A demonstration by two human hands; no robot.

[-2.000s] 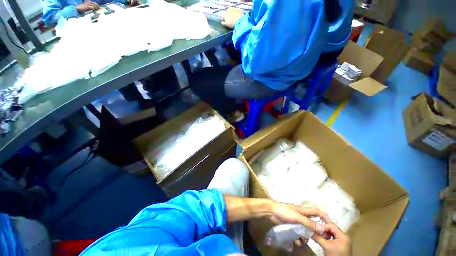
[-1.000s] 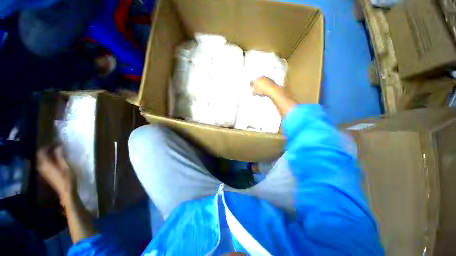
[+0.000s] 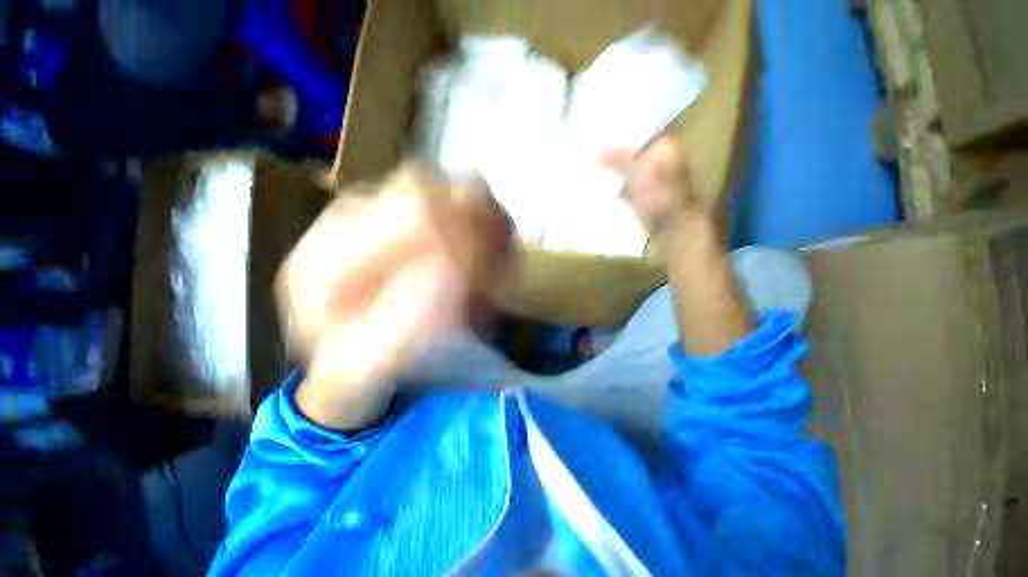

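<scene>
My left hand point(image 3: 378, 271) is large and blurred, raised over my lap near the front left corner of the packing carton; whether it holds anything cannot be told. My right hand point(image 3: 654, 180) is over the right part of the packing carton point(image 3: 552, 287), its fingers at a white bag point(image 3: 643, 85) that stands out above the others at a tilt. White bagged goods point(image 3: 490, 113) lie in the carton, bright and blurred. The carton stands open in front of my knees.
The side carton point(image 3: 152, 293) with clear-white bags stands at the left. A large brown carton point(image 3: 902, 383) stands at the right. A wooden pallet edge point(image 3: 913, 135) and brown cartons are at the upper right, beyond the blue floor point(image 3: 817, 124).
My left hand has moved from the side carton rightward to over my lap. My right hand has drawn back slightly, with a white bag now raised at its fingers.
</scene>
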